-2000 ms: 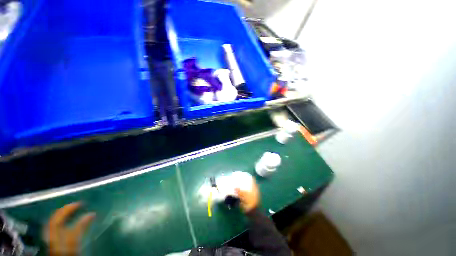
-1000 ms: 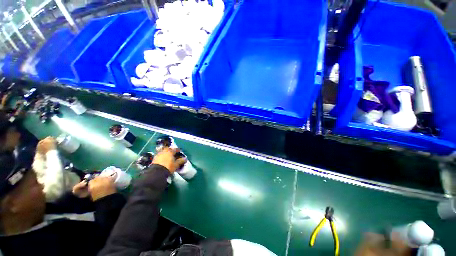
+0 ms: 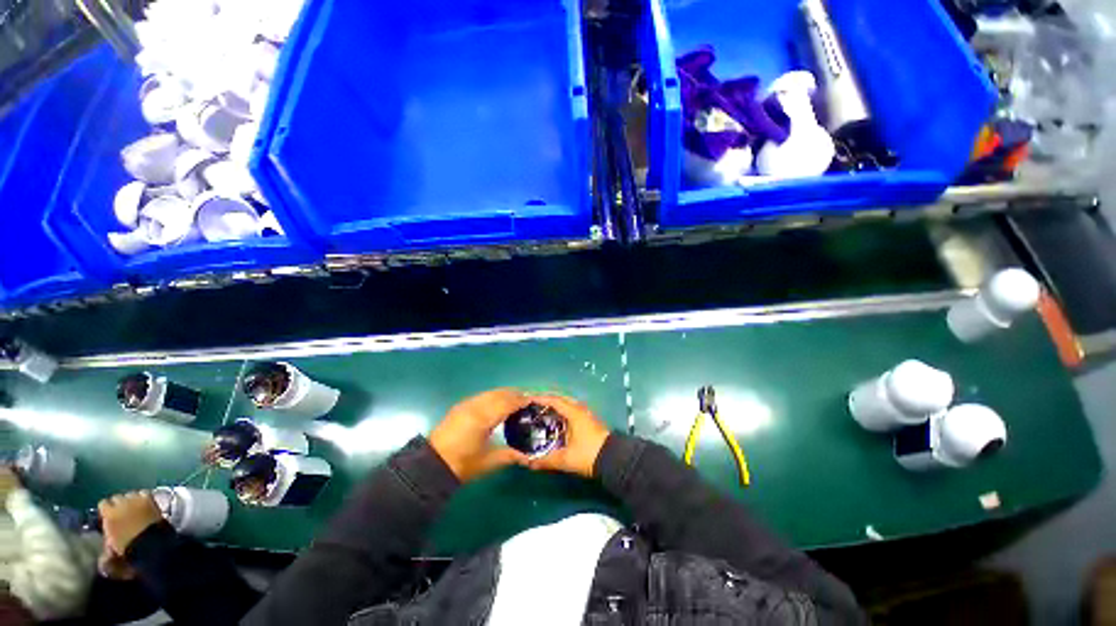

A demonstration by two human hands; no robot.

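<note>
My left hand [image 3: 477,435] and my right hand [image 3: 580,438] hold one part-assembled camera unit [image 3: 535,430] between them, above the green bench in front of me. Its open end faces up and shows dark, shiny and coppery insides inside a white rim. My fingers wrap its sides, so most of the white body is hidden. Several more part-assembled units [image 3: 291,389] lie grouped on the bench to the left, open ends pointing left. Diagonal cutters [image 3: 716,430] with yellow handles lie to the right of my hands.
Closed white units [image 3: 918,391] stand at the right, with a lone one [image 3: 994,303] farther back. Blue bins [image 3: 428,122] line the back; the left one holds white shells [image 3: 202,135], the right one a purple cloth [image 3: 734,104]. A neighbour's hands [image 3: 129,520] work at the lower left.
My view has turned right from the left group. My left hand has come from that group to the front, my right hand has left the closed units, and both now hold one unit.
</note>
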